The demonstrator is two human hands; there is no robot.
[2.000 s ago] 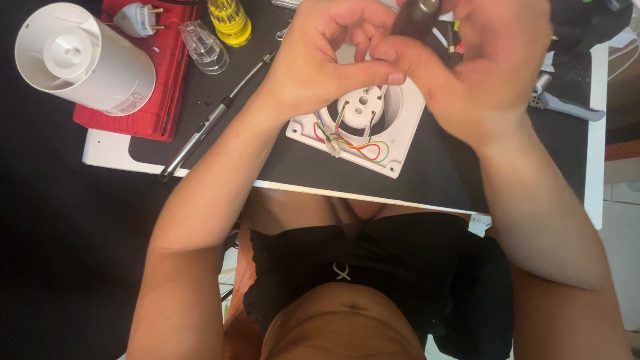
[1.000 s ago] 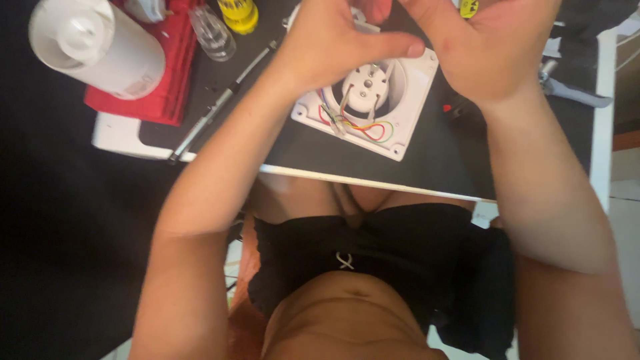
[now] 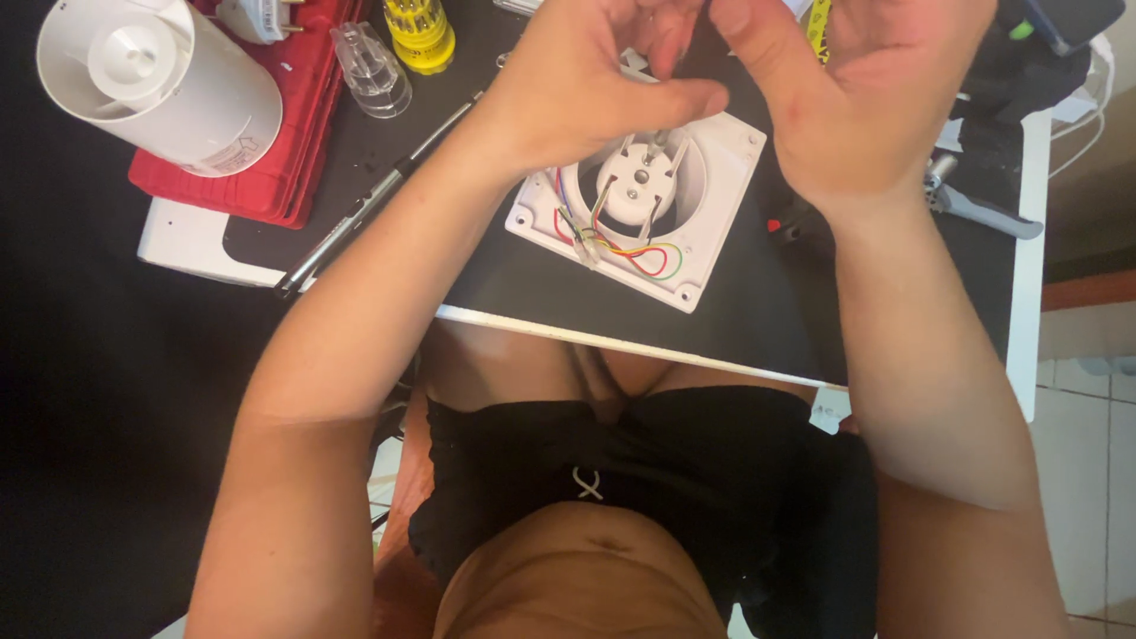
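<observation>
A square white plastic fan housing [image 3: 719,204] lies on the black table mat, with a round motor [image 3: 635,185] in its ring and red, yellow, green and blue wires [image 3: 635,251] at its near side. My left hand [image 3: 603,89] is above the housing's far left part, thumb stretched to the right. Just right of it my right hand [image 3: 843,98] is raised above the table, its palm partly turned to the camera. The fingertips of both hands run out of the top of the frame, so whether they hold anything cannot be seen. A metal shaft stands up by the motor.
A white plastic cylinder [image 3: 231,111] and a plug [image 3: 253,18] rest on a red case [image 3: 293,177]. Nearby are a clear plastic cap [image 3: 373,71], a yellow bit holder [image 3: 422,35] and a long metal-shafted tool [image 3: 373,200]. Grey-handled pliers [image 3: 985,209] lie at the right edge.
Two seconds ago a dark-handled tool was between my hands; it is no longer visible. Both hands have moved up and apart, uncovering more of the housing.
</observation>
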